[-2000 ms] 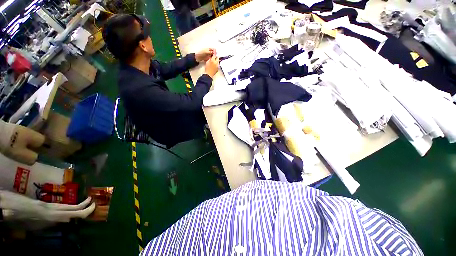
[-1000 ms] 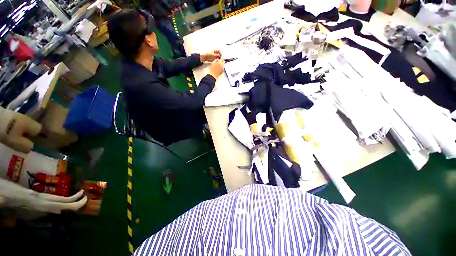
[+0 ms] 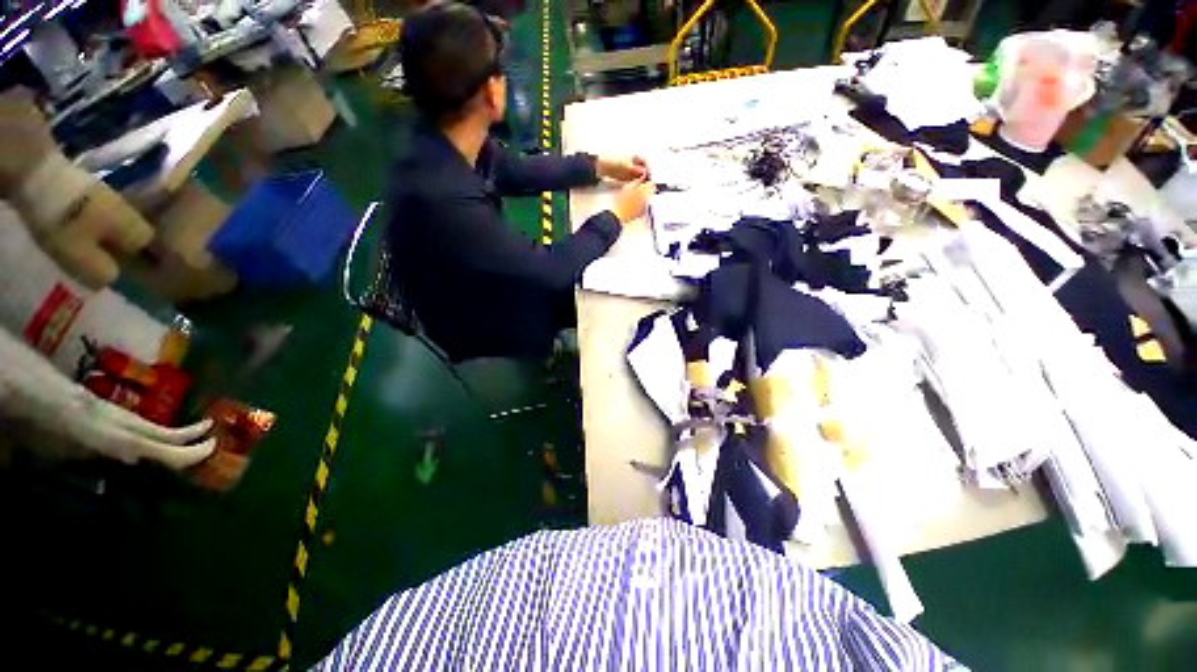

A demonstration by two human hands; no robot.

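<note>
Neither of my hands is in view; only my striped shirt shows at the bottom. Nearest in front of me, navy cut fabric pieces (image 3: 777, 309) lie in a limp heap on the pale table (image 3: 617, 433). Yellow-tan pieces (image 3: 784, 440) lie beside them, among white and dark scraps (image 3: 715, 420). Long white panels (image 3: 978, 368) lie to the right and hang over the table edge. A seated person in dark clothes (image 3: 486, 250) holds both hands (image 3: 633, 188) close together over the far left table edge. What those fingers hold is too small to tell.
A black tangled heap (image 3: 775, 158) and shiny clear items (image 3: 893, 184) lie farther back. Behind the seated person are a blue crate (image 3: 286, 230) and a carton (image 3: 292, 112). White mannequin limbs (image 3: 118, 420) are at the left. Yellow-black tape (image 3: 322, 486) crosses the green floor.
My view has turned, so the table and seated person appear farther right. More of the table's far right side shows, with a clear bag. The person's hands remain close together.
</note>
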